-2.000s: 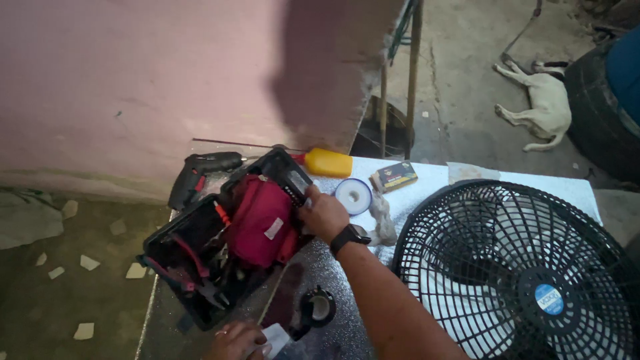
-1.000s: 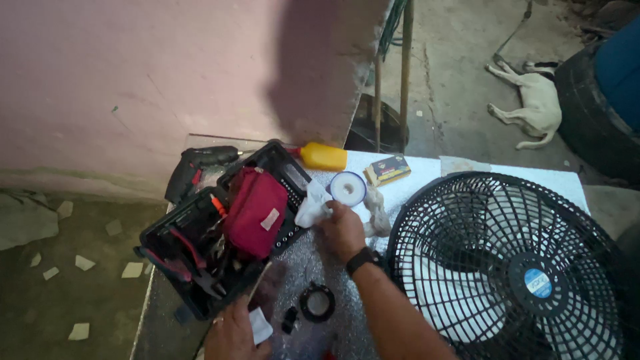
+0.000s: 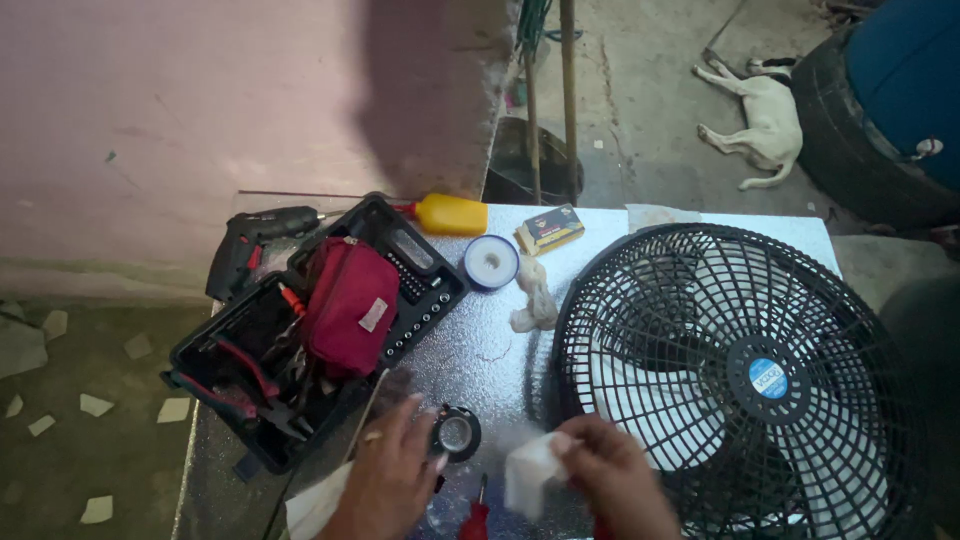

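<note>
My right hand (image 3: 611, 465) pinches a white, crumpled, blurred piece of cloth or paper (image 3: 529, 472) above the silvery tabletop (image 3: 480, 352). My left hand (image 3: 394, 465), fingers spread, is beside a roll of black electrical tape (image 3: 456, 435) and above a white paper or cloth (image 3: 319, 499). A red-handled screwdriver (image 3: 474, 517) lies between the hands. At left, an open black toolbox (image 3: 247, 442) holds red-handled pliers (image 3: 255, 375), a red zipped pouch (image 3: 356, 307) and a row of sockets (image 3: 420, 322). A black fan with a round grille (image 3: 769, 379) lies at right.
A cordless drill (image 3: 251, 247), a yellow bottle (image 3: 450, 215), a white-and-blue spool (image 3: 491, 261), a small box (image 3: 551, 229) and a crumpled plastic bag (image 3: 536, 296) are along the far side. Beyond are a pink wall (image 3: 225, 97), a lying dog (image 3: 769, 120) and a blue barrel (image 3: 911, 90).
My right hand has moved from beside the spool toward the near edge, with the white piece in it. My left hand has moved right, close to the tape, its fingers now spread.
</note>
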